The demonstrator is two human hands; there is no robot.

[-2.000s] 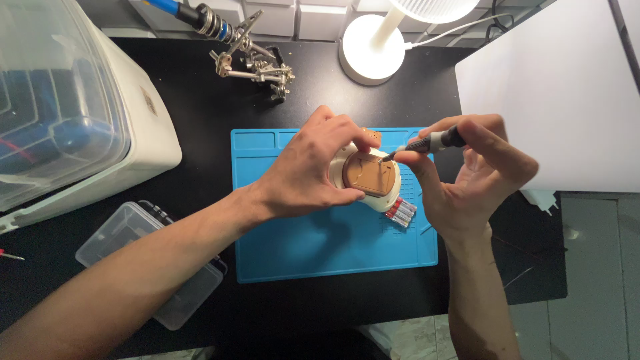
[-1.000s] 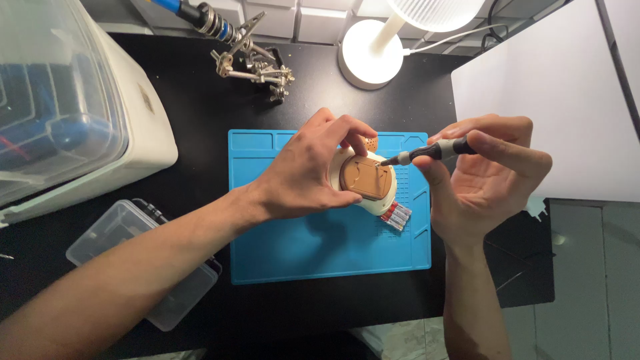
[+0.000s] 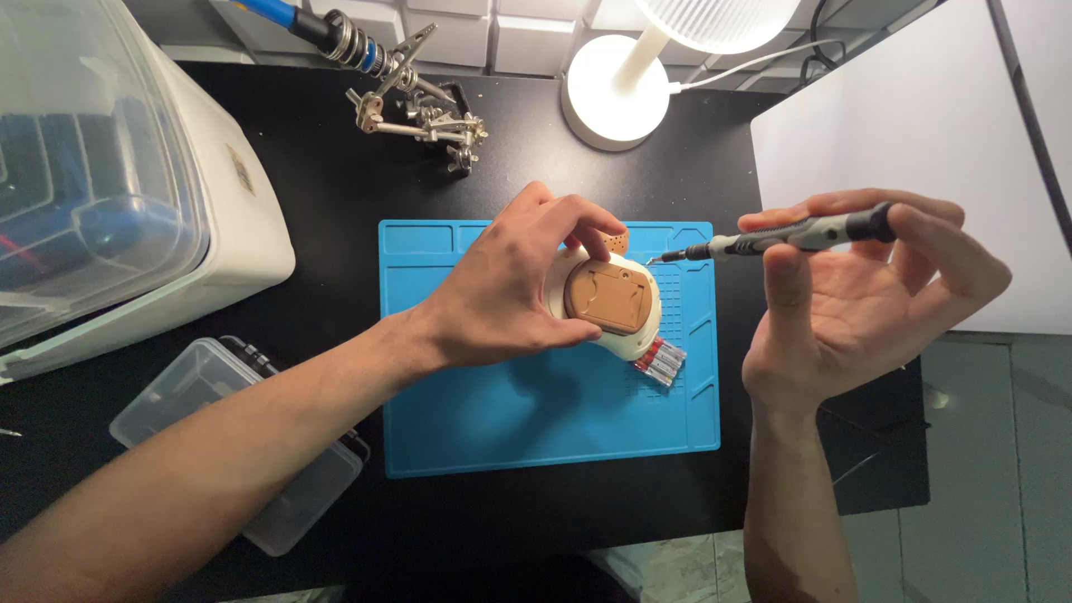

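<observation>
My left hand [image 3: 523, 280] grips a cream plastic device [image 3: 634, 344] over a blue work mat [image 3: 469, 419]. The device shows a brown oval part with a battery-compartment cover [image 3: 610, 301] on its upper side. Held between the fingers and thumb of my right hand [image 3: 854, 310] is a grey and black precision screwdriver [image 3: 783, 239]. Its tip points left, just right of the device's upper edge and apart from the brown cover. Several batteries [image 3: 662, 362] with red and silver wrappers lie by the device's lower right edge. A perforated brown piece [image 3: 616, 242] shows behind my left fingers.
A white lamp [image 3: 615, 100] and a helping-hands stand [image 3: 419, 126] with a blue-handled soldering iron stand at the back. A white bin with a clear lid [image 3: 243, 226] is at left, a clear plastic case [image 3: 306, 494] under my left forearm, a white sheet [image 3: 904, 167] at right.
The screwdriver tip, over the brown part's upper right earlier, has moved right, off the brown part. My right hand has opened out somewhat around the handle. My left hand keeps its hold on the device.
</observation>
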